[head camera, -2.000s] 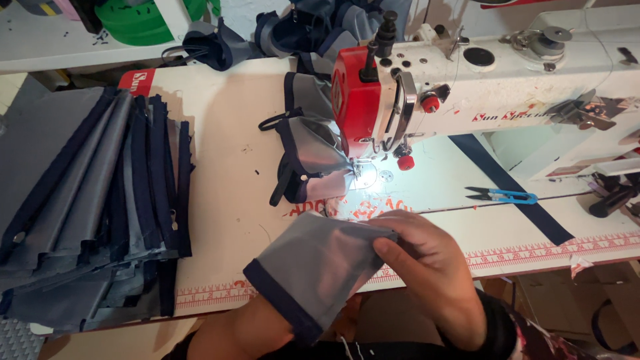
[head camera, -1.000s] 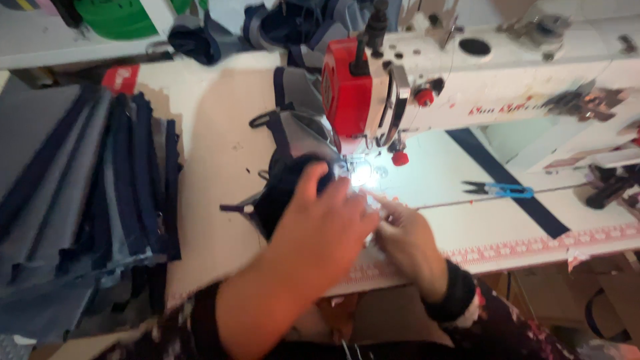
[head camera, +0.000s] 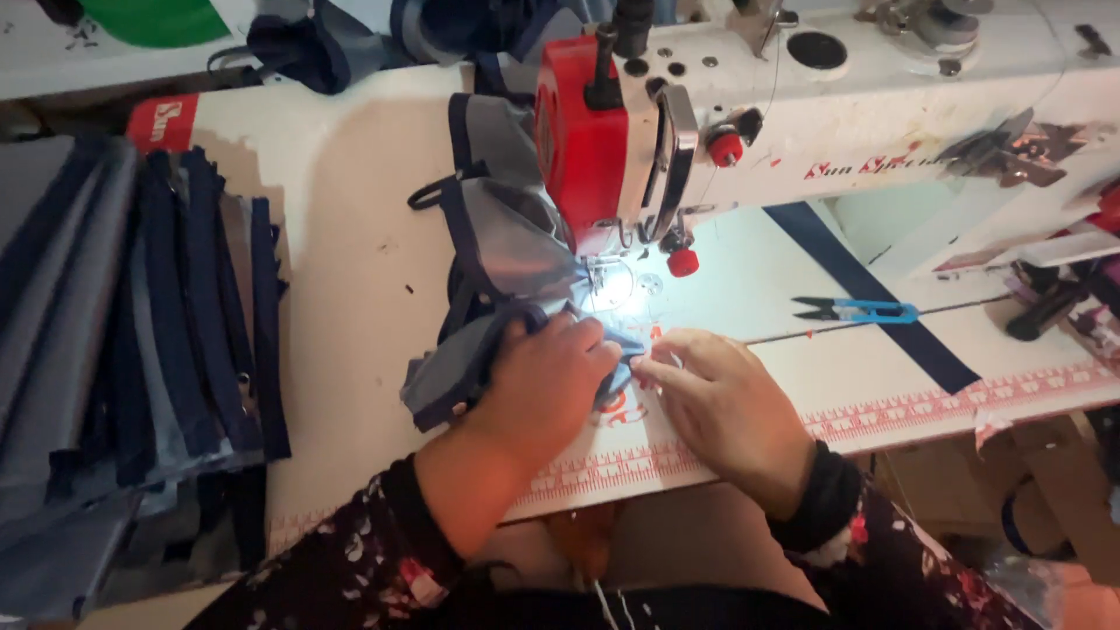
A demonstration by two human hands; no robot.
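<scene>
A grey fabric piece with navy edging (head camera: pixel 455 372) lies just in front of the lit needle area of a white and red sewing machine (head camera: pixel 584 149). My left hand (head camera: pixel 542 385) presses on it, fingers bent over the cloth. At its right end, my right hand (head camera: pixel 726 398) pinches the edge between thumb and fingertips. Behind the presser foot (head camera: pixel 599 276), more grey and navy pieces (head camera: pixel 507 232) trail away along the left of the machine head. Their contact with the held piece is partly hidden by my left hand.
Stacked grey and navy fabric pieces (head camera: pixel 197 324) cover the table's left side. Blue-handled thread snips (head camera: pixel 862 311) lie across a navy strip (head camera: pixel 875 297) at right. A printed ruler tape (head camera: pixel 962 407) runs along the front edge. More sewn pieces (head camera: pixel 306 44) sit at the back.
Two seconds ago the grey piece was held up near the front edge; now it lies by the needle area. Since one second ago, my left hand has moved off the dark cloth toward the front.
</scene>
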